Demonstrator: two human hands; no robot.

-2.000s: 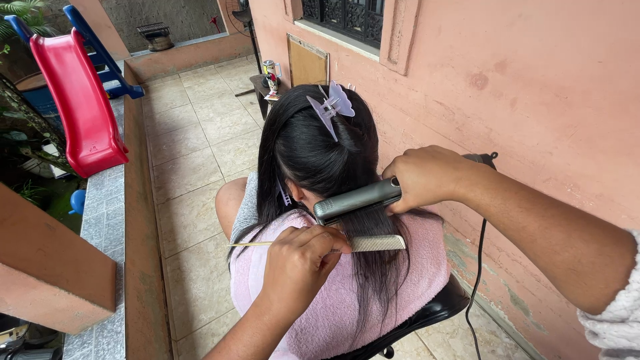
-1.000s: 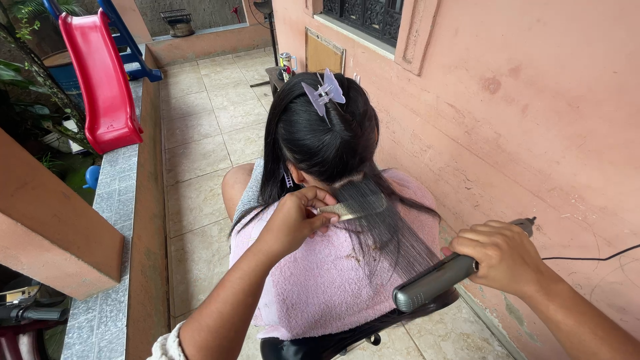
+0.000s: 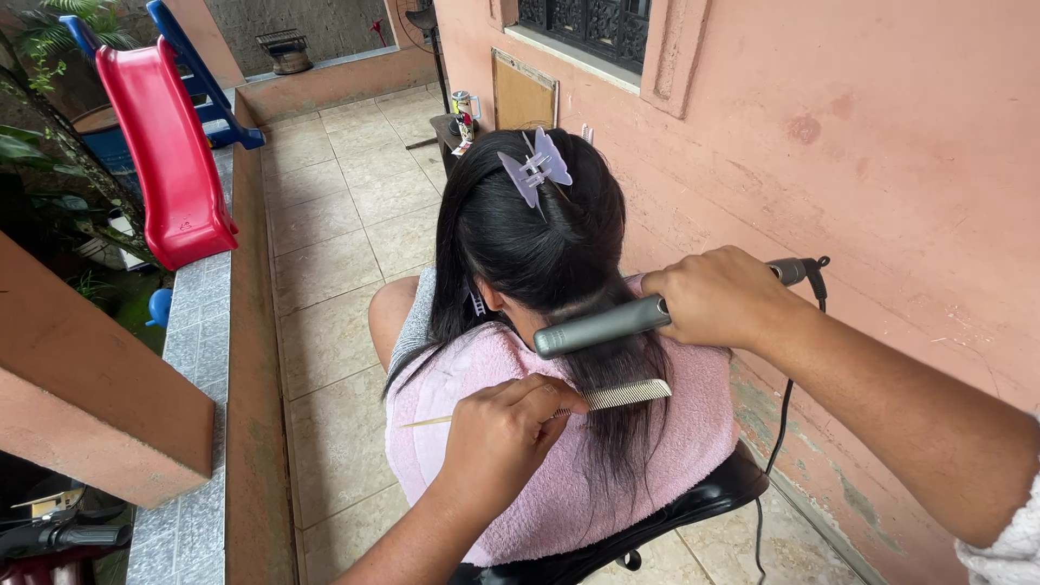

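Note:
A person with long black hair sits facing away, a pink towel over the shoulders. A lilac butterfly claw clip holds the upper hair on the crown. My right hand grips a grey hair straightener, which lies across the loose hair just below the nape; whether its plates are fully closed on the hair is hidden. Below it, my left hand holds a pale tail comb, its teeth at the hair and its thin tail pointing left. A small clip shows beside the neck.
The straightener's black cord hangs on the right beside the pink wall. Under the person is a black chair. A small table with a mug stands ahead. A low tiled ledge and a red slide are on the left.
One second ago the straightener was low at the right, away from the nape; my right hand has brought it up to the hair below the nape. The comb has moved down from near the neck.

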